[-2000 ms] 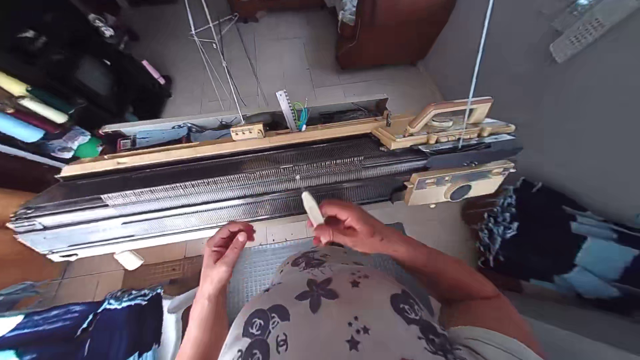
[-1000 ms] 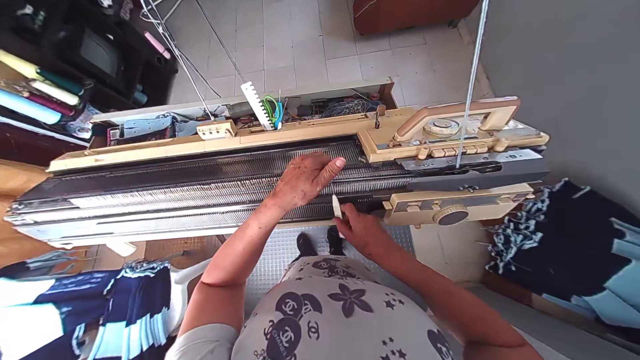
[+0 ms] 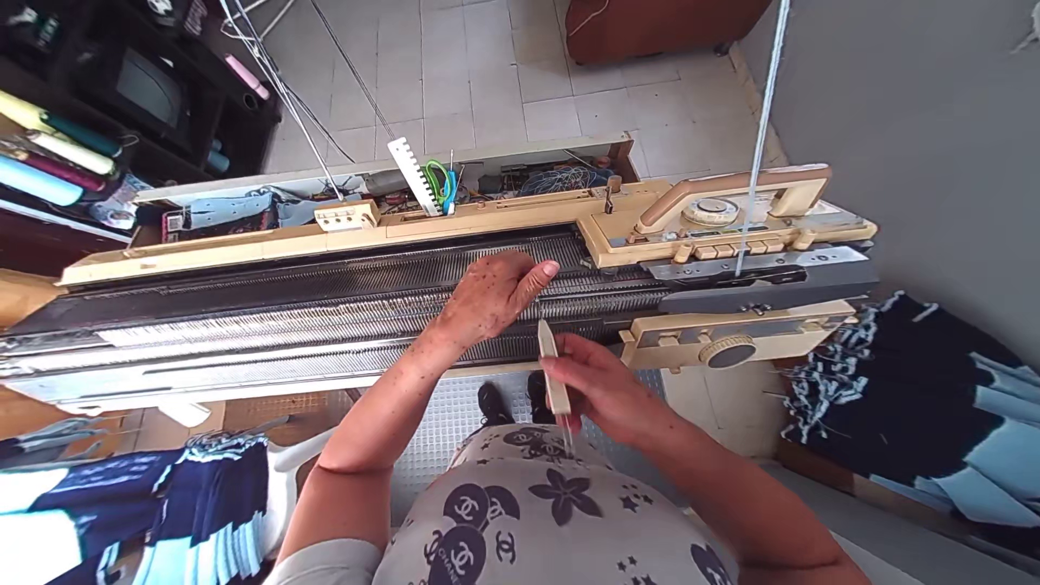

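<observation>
A double-bed knitting machine (image 3: pixel 244 286) stretches across the view, its rows of needles facing up. My left hand (image 3: pixel 497 296) rests over the needle beds right of the middle, palm down, its thumb pointing right; what lies beneath its fingers is hidden. Between the thumb and fingers of my right hand (image 3: pixel 597 382) is a pale-handled latch tool (image 3: pixel 552 370), its thin tip reaching up to the needles beside my left hand. At the right end sit the beige main carriage (image 3: pixel 715 223) and the front bed's carriage (image 3: pixel 731 337). A light yarn (image 3: pixel 764 122) runs down to the carriage.
Behind the machine, a long tray (image 3: pixel 268 183) holds green-handled scissors (image 3: pixel 441 185), a white notched comb (image 3: pixel 413 175) and tangled yarn. Navy and light blue knitted pieces lie at lower left (image 3: pixel 211 487) and at right (image 3: pixel 902 390). Yarn cones (image 3: pixel 41 180) fill a shelf at far left.
Two seconds ago my left hand was in front of the machine; it moved onto the needle beds and stays there. The tool in my right hand now points up beside it. The view has shifted.
</observation>
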